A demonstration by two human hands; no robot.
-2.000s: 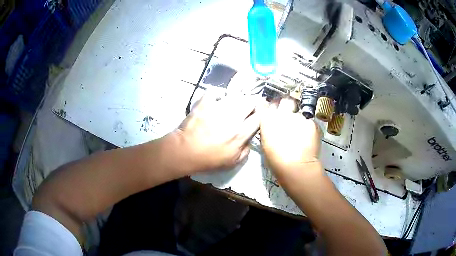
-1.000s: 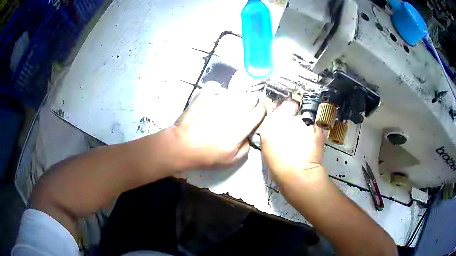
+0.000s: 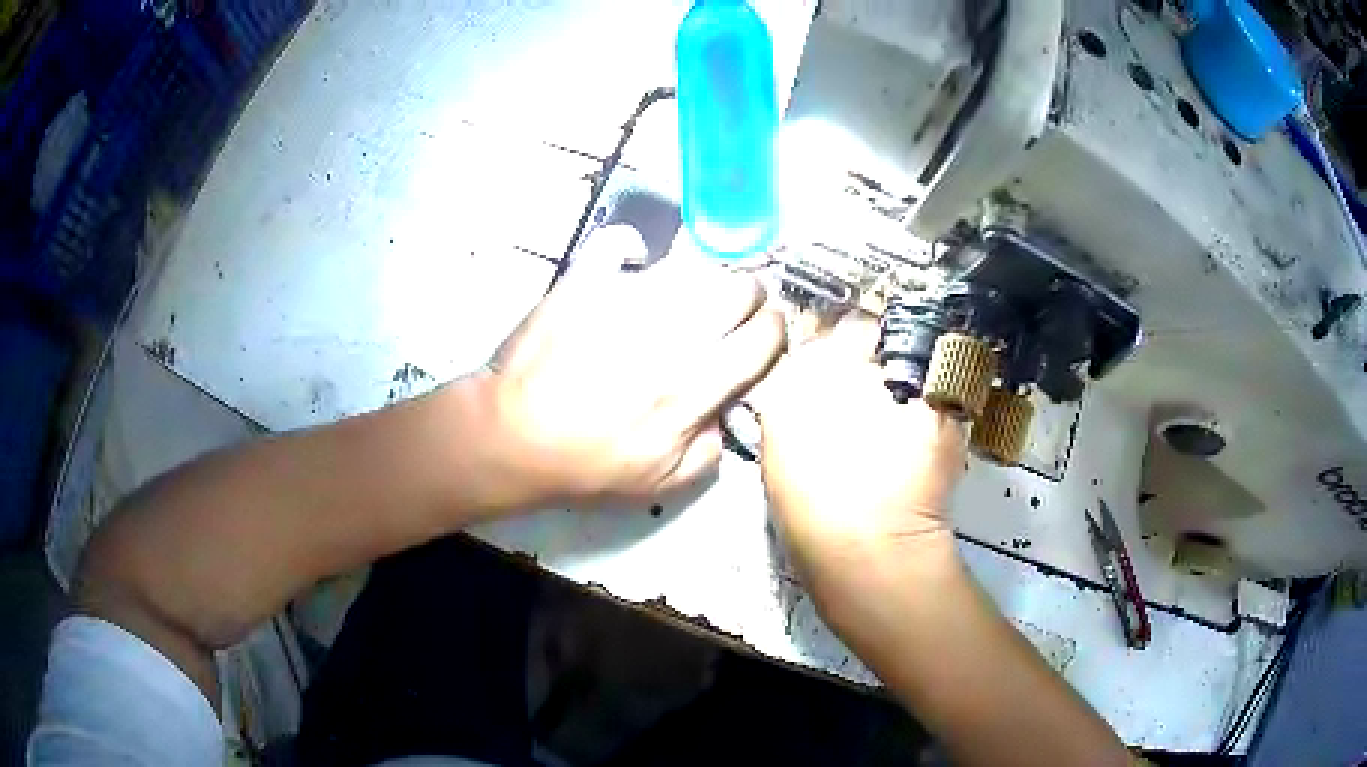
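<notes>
My left hand [image 3: 637, 367] lies over the bed just left of the needle area, fingers bent, washed out by the lamp glare. My right hand [image 3: 855, 427] is beside it, its fingertips under the presser foot area [image 3: 817, 285]. The hands nearly touch. No cloth can be made out under them; glare and the fingers hide what they hold. The off-white sewing machine [image 3: 1184, 270] stands at the right. Two ribbed brass knobs [image 3: 963, 376] sit against my right hand. The bright-blue lamp head [image 3: 729, 135] hangs just above the needle area.
Thread snips [image 3: 1118, 577] lie on the white table [image 3: 300, 300] right of my right forearm. A dark slide plate [image 3: 642, 225] shows by my left fingertips. The round blue lamp base [image 3: 1244, 75] sits on the arm. Deep-blue baskets [image 3: 105, 195] and a bin with pale cloth [image 3: 135, 495] are at the left.
The view has shifted slightly, so the machine and snips sit a little lower and the lamp head further left. Both hands stay by the needle area with almost the same pose.
</notes>
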